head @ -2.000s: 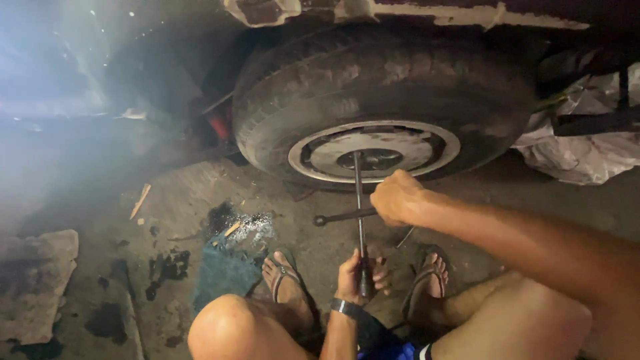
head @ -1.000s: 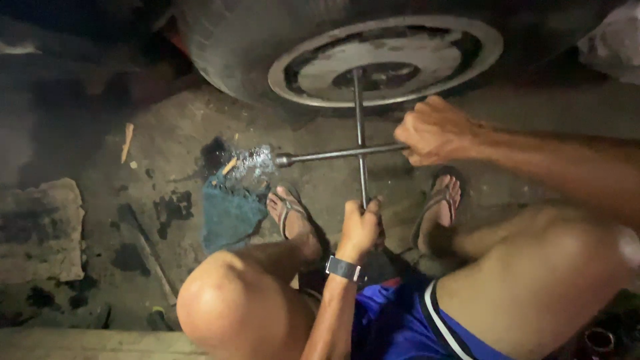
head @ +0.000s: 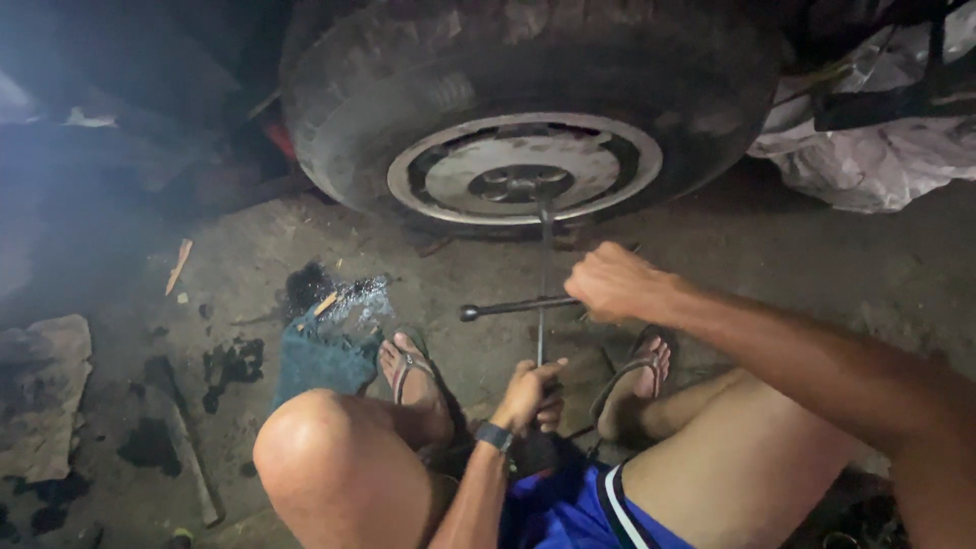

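A four-way lug wrench (head: pixel 518 306) reaches from the hub of a car wheel (head: pixel 526 168) toward my lap, its far end at the hub's lug area. My left hand (head: pixel 532 396), with a watch on the wrist, is closed around the near end of the long shaft. My right hand (head: pixel 614 282) grips the right arm of the cross; the left arm ends in a free socket. The black tyre (head: pixel 366 99) surrounds the rim, its upper part beyond the frame. My fingers hide the wrench's near and right ends.
A teal cloth (head: pixel 320 362) lies by my left foot, near a wet patch. At left are a flattened sheet (head: pixel 46 396), a long bar (head: pixel 191 457) and a wood sliver (head: pixel 179 267). Crumpled plastic sheeting (head: pixel 862 160) lies right of the tyre. My sandalled feet flank the wrench.
Both hands remain on the wrench. The near end of its shaft and the cross arms have shifted in angle between frames. The view has tilted down and back up.
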